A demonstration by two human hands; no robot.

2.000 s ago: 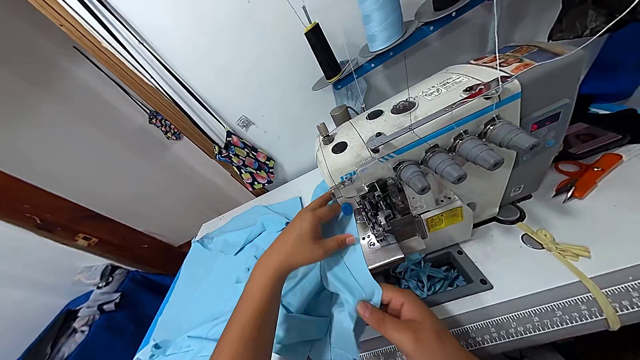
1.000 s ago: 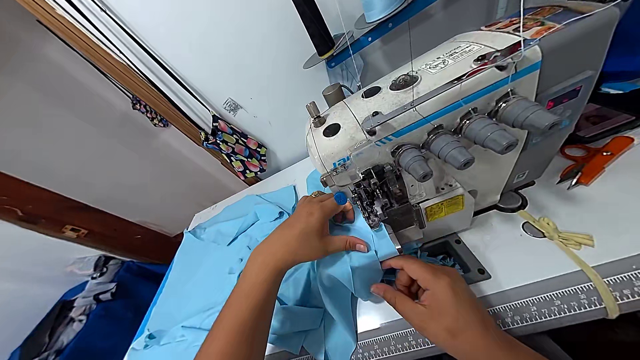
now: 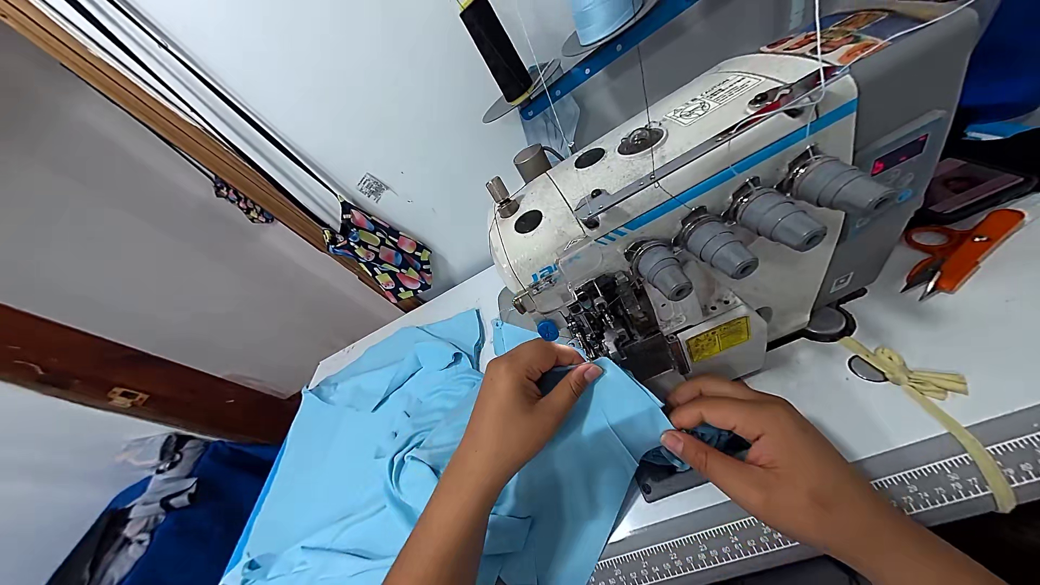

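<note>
Light blue fabric [image 3: 349,455] lies bunched over the left of the table and runs up to the needle area of a Jack overlock sewing machine [image 3: 731,154]. My left hand [image 3: 520,406] pinches the fabric's upper edge between thumb and forefinger, just in front of the presser foot area. To its right, my right hand [image 3: 756,455] has thumb and fingers on the right corner of the same piece, so the edge spans between both hands. Beyond my left hand a round blue part [image 3: 548,330] shows beside the needle area. The fabric under my left hand is partly hidden.
Orange thread snips [image 3: 963,252] and a knotted pale yellow strip [image 3: 934,390] lie right of the machine. A measuring tape [image 3: 707,548] runs along the table's front edge. Black thread [image 3: 496,53] and light blue thread [image 3: 600,20] stand behind. Fabric scraps lie in a recess by my right hand.
My left hand has moved from beside the needle area to the fabric's edge in front of it. That edge is now lifted between both hands. The view has come closer to the machine.
</note>
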